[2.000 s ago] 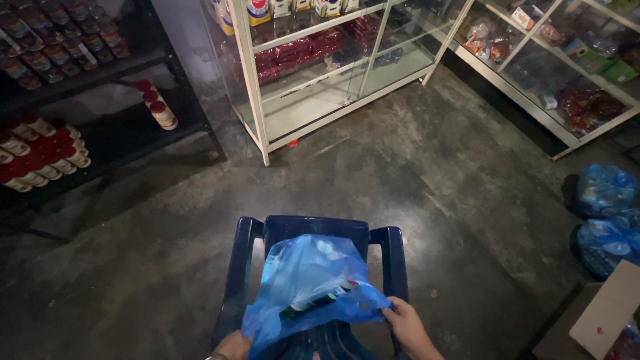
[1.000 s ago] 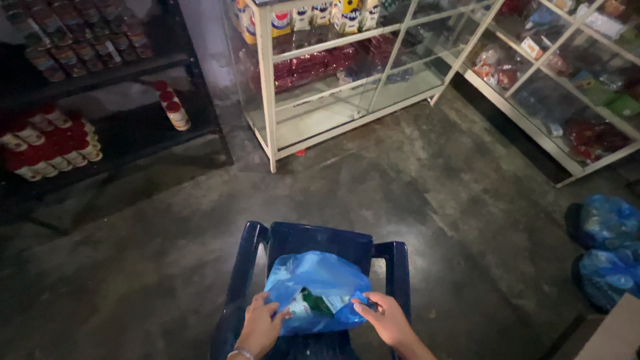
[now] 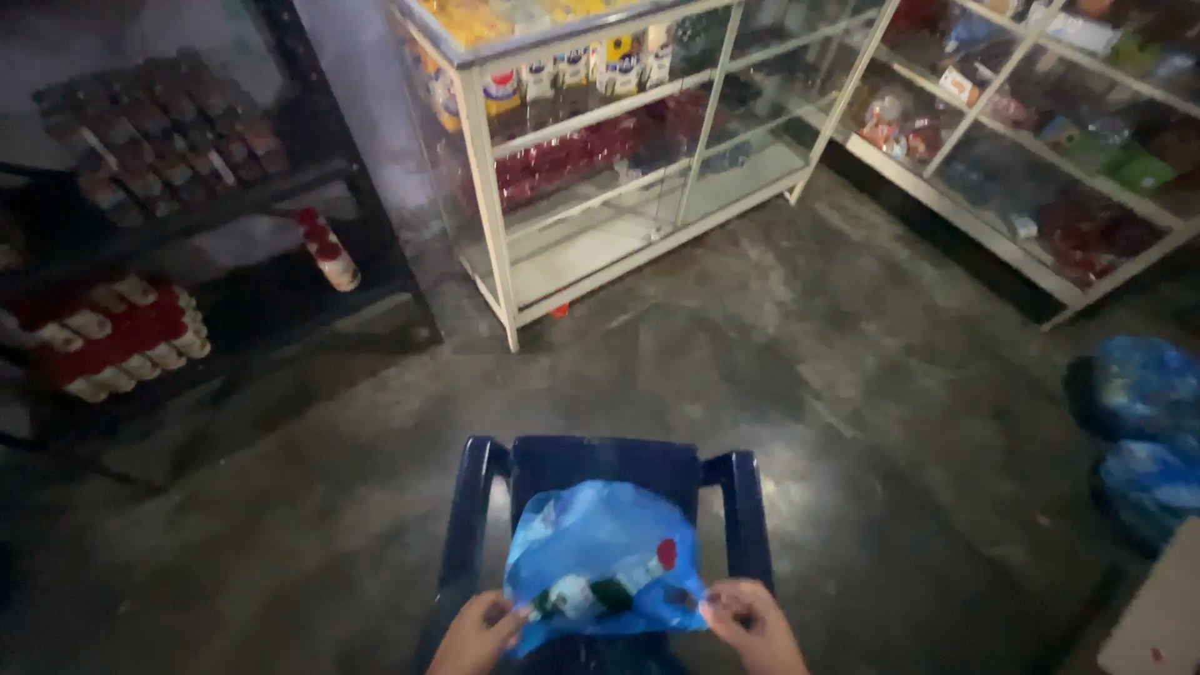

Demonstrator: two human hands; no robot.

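Note:
A blue plastic bag (image 3: 600, 525) rests on the seat of a dark blue plastic chair (image 3: 605, 452). Its mouth faces me, and inside it shows an item with a green and white wrapper (image 3: 581, 596) and a small red part. My left hand (image 3: 483, 633) pinches the left edge of the bag's mouth between thumb and fingers. At the opposite edge, my right hand (image 3: 750, 619) grips the plastic the same way. The lower part of the seat is hidden by the bag.
A white-framed glass display case (image 3: 506, 234) with packaged goods stands ahead, and another case (image 3: 984, 225) is at right. Dark shelves (image 3: 375, 234) with jars and red-capped bottles (image 3: 328, 253) line the left. Full blue bags (image 3: 1148, 389) lie on the floor at right, near a cardboard box (image 3: 1158, 600).
My hands have moved apart since one second ago, when they were closer together at the bag's mouth. The bag's opening is spread wider, and a red part now shows inside.

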